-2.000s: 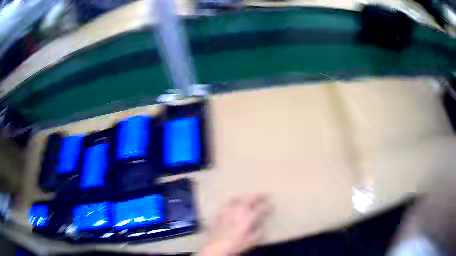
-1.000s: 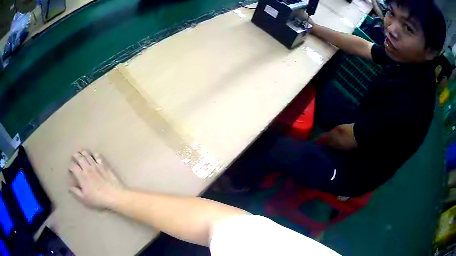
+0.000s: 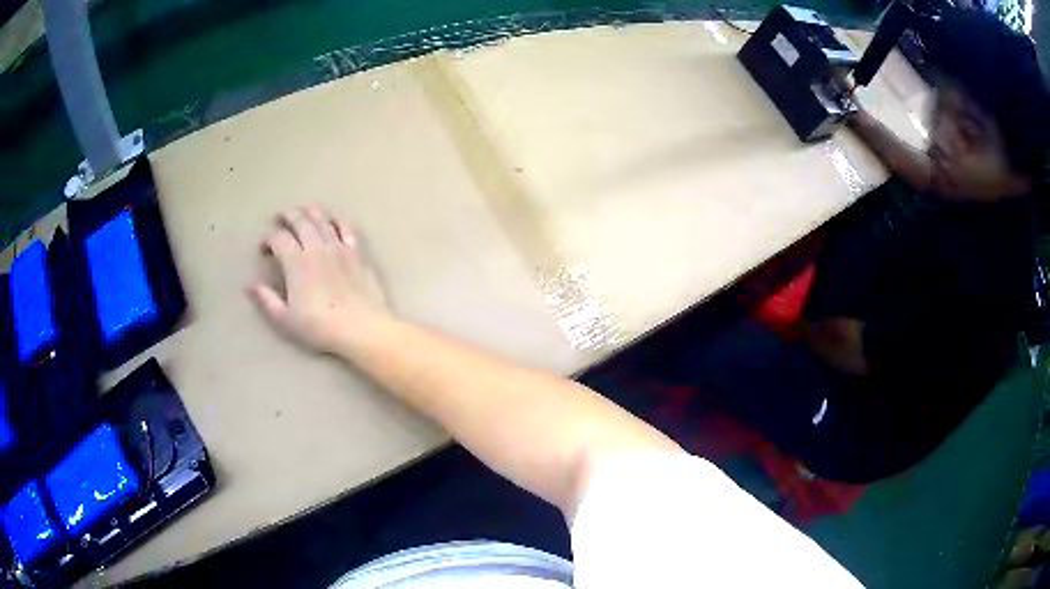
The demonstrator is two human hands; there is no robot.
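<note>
My right hand (image 3: 319, 276) lies palm down on the tan cardboard bench top (image 3: 380, 138), fingers apart and holding nothing. My left hand is not in view. To the left of my right hand are several black base covers (image 3: 168, 282) with bright blue battery packs (image 3: 121, 274) on them. One cover (image 3: 165, 397) lies nearer the front edge, turned at an angle, with blue packs and thin dark leads. The covers at the far left are cut off by the picture's edge. My right hand touches none of them.
A grey metal post (image 3: 81, 86) stands behind the covers, beside the green conveyor (image 3: 242, 52). Clear tape (image 3: 576, 305) crosses the bench's front edge. At the right, a neighbouring person (image 3: 921, 334) sits with a hand at a black box-shaped device (image 3: 794, 69).
The view has swung from the covers to the right, then partly back left. My right hand stays flat and empty on the bench. The neighbouring person's head has turned towards the device.
</note>
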